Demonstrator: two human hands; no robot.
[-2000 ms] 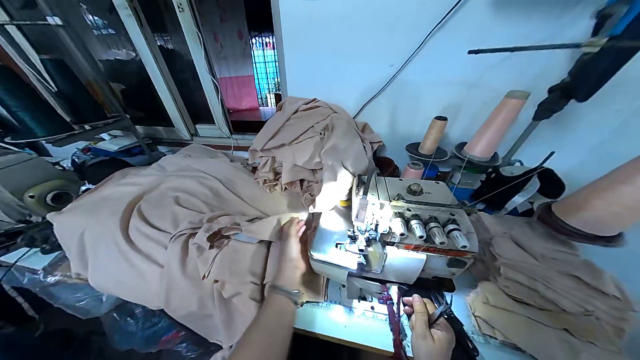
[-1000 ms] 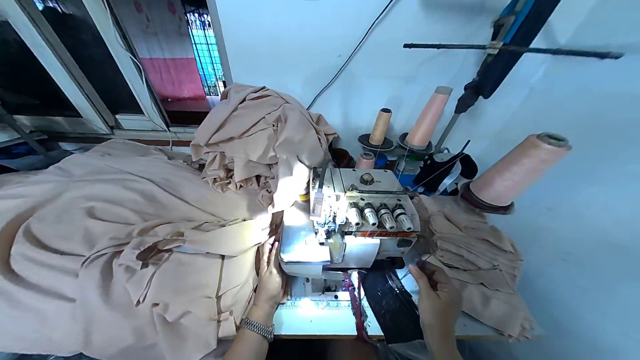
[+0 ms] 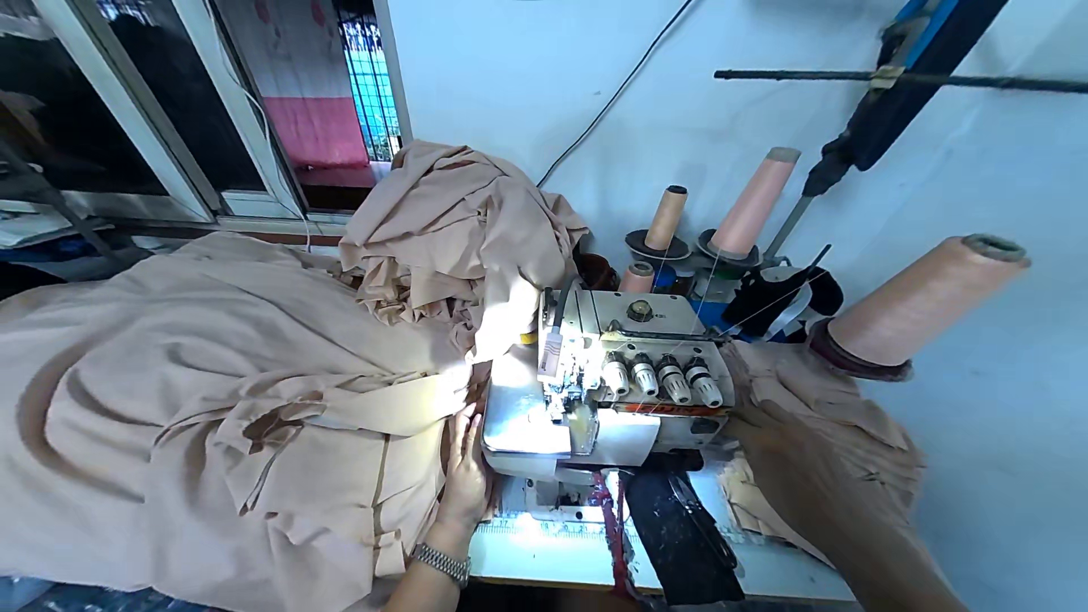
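Observation:
An overlock sewing machine (image 3: 637,365) with several tension dials stands mid-view, its lamp lighting the needle area. Against the left side of its bed my left hand (image 3: 466,472), with a metal watch at the wrist, touches the edge of a large beige fabric pile (image 3: 212,408); whether it grips cloth is unclear. My right hand (image 3: 782,455) reaches over a stack of beige fabric pieces (image 3: 850,425) to the right of the machine, its fingertips at the cloth and partly hidden. More beige fabric (image 3: 467,221) is heaped behind the machine.
Thread cones (image 3: 931,302) stand behind and right of the machine, with thin threads running to it. A black pouch-like item (image 3: 680,535) and a dark red cloth strip (image 3: 614,535) lie at the table's front. A black rod (image 3: 901,79) crosses the upper right.
My right hand has moved from the table's front, beside the black item, to the fabric stack at the right. My left hand stays beside the machine. The view has shifted.

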